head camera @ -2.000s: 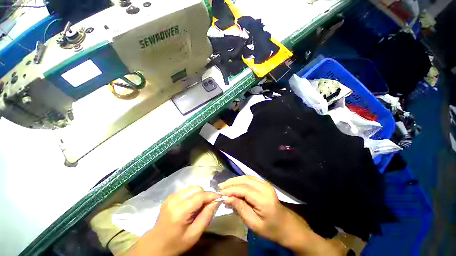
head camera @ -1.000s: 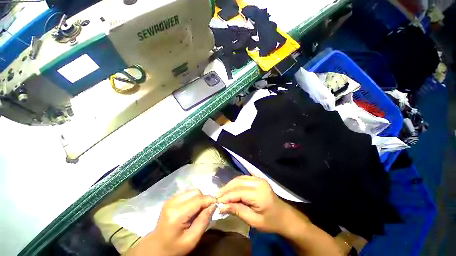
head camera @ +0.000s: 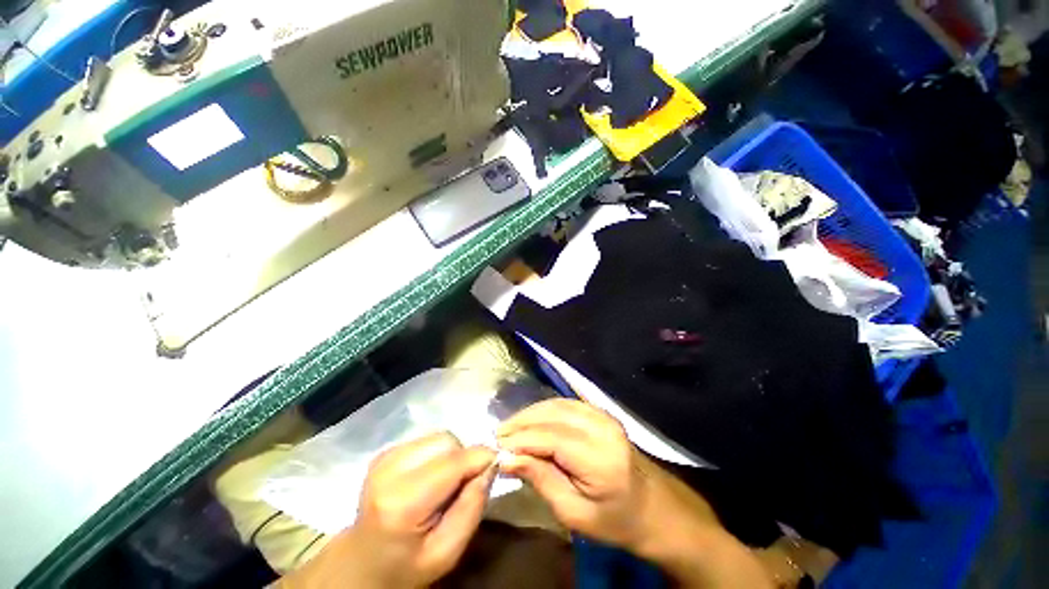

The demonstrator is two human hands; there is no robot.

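Note:
My left hand (head camera: 423, 495) and my right hand (head camera: 572, 466) are together over my lap, fingertips nearly touching. Between the fingertips is a tiny whitish thing (head camera: 502, 458), too small to name; both hands pinch it. A clear plastic bag (head camera: 357, 451) lies over my lap under and behind the hands. Part of the bag is hidden by the hands.
The cream sewing machine (head camera: 391, 98) stands on the white table (head camera: 92, 403) with a green edge. A phone (head camera: 471, 203) lies by the machine bed. A yellow tray (head camera: 644, 124) holds black scraps. Black cloth (head camera: 713, 368) lies at the right, beside a blue crate (head camera: 909, 247).
The view has shifted slightly. Both hands stay over the lap, fingertips together, with small finger movements around the tiny whitish thing.

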